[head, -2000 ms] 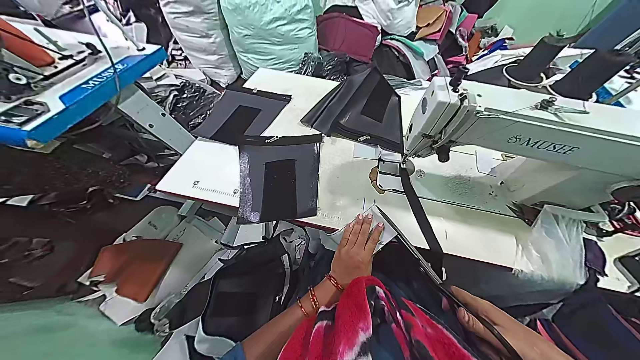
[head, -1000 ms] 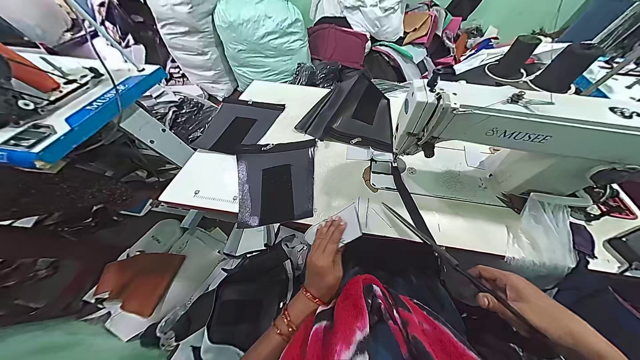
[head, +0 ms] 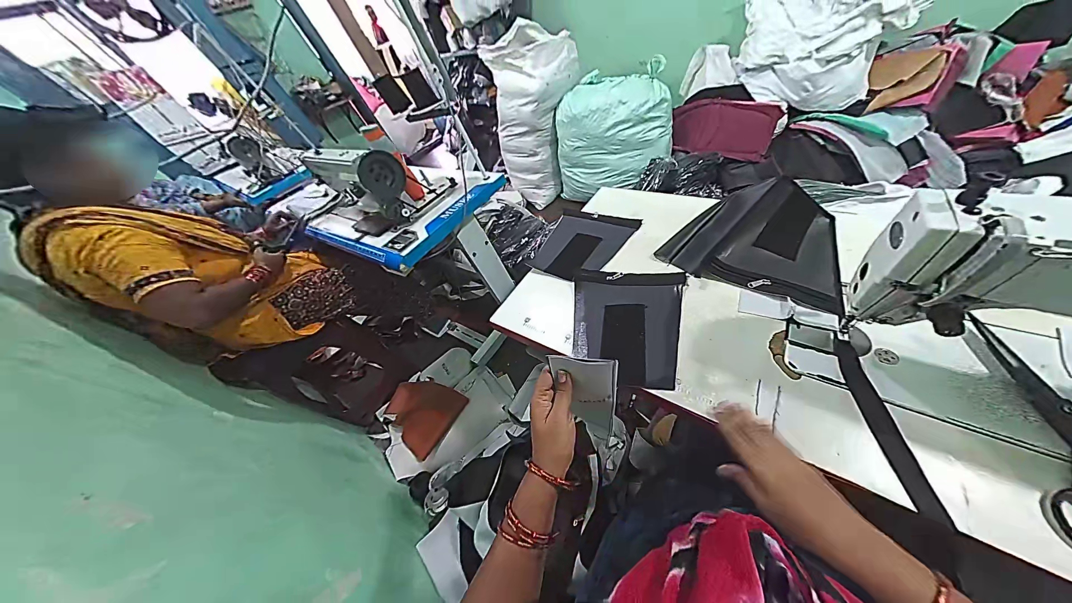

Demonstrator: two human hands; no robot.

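Observation:
My left hand (head: 554, 419) pinches a small grey folded piece (head: 590, 389) between thumb and fingers, raised beside the table's front edge. My right hand (head: 754, 444) is apart from it over the table edge, fingers spread and slightly blurred, holding nothing visible. Just beyond the grey piece lies a black panel with a zipper (head: 662, 322), and a second black panel (head: 582, 243) lies behind it. A stack of black panels (head: 770, 239) rests left of the sewing machine head (head: 913, 251). A black strap (head: 888, 435) runs from near the needle area over the table's front edge.
At left a co-worker in yellow (head: 201, 276) sits by another sewing machine (head: 381, 180) on a blue-edged table. Scraps and a brown piece (head: 425, 417) lie below on the floor side. Full sacks (head: 615, 134) and piled material (head: 729, 130) stand behind the white sewing table (head: 720, 368).
My left hand has lifted the grey piece off the table edge and moved left. My right hand no longer holds the long dark strip seen earlier. The view has swung left, bringing the co-worker in.

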